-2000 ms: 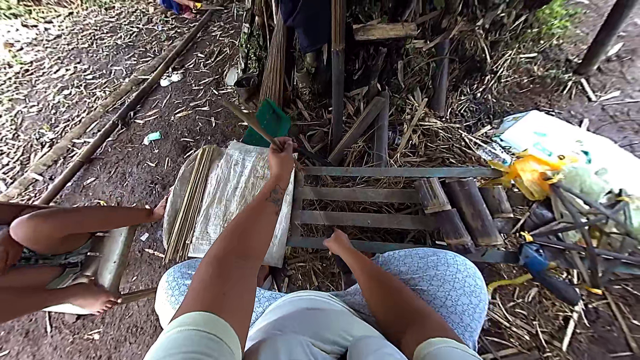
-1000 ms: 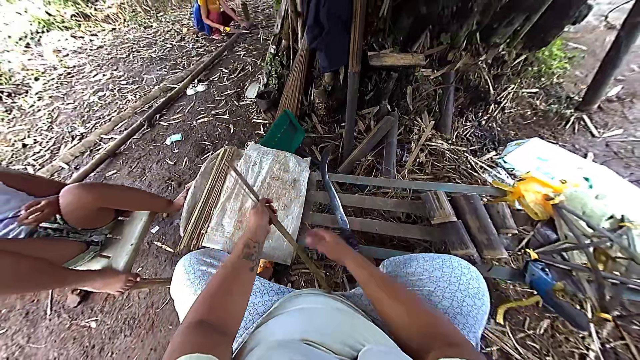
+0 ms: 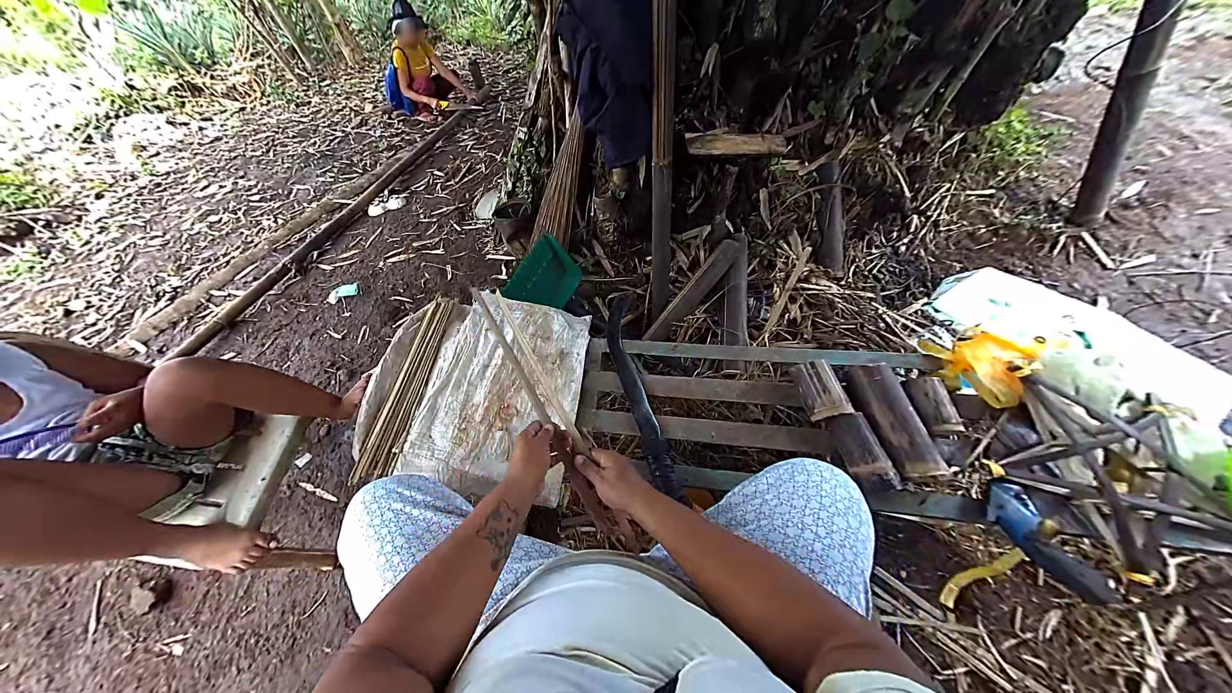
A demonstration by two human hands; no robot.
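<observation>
Between my knees, my left hand (image 3: pixel 531 454) and my right hand (image 3: pixel 612 480) meet on split bamboo strips (image 3: pixel 520 371), which point up and away to the left. The lower ends hang between my thighs, partly hidden by my hands. Under the upper ends lies a crumpled translucent plastic sheet (image 3: pixel 462 414). A bundle of thin sticks (image 3: pixel 409 390) rests along the sheet's left side, on a rounded board. To the right of my hands a long dark curved blade, a machete (image 3: pixel 630 371), leans across the slatted bench with its handle toward me.
Short bamboo sections (image 3: pixel 895 419) sit on the slatted bench (image 3: pixel 712 387). A yellow plastic bag (image 3: pixel 996 366), sacks and cut pieces lie at the right. A green plastic dustpan (image 3: pixel 544 272) stands behind the sheet. One person sits close at the left; another (image 3: pixel 414 72) crouches far back.
My right hand has come from over the bench slats to the strips beside my left hand. Two seconds ago my left hand held a strip farther forward. The machete shows more fully.
</observation>
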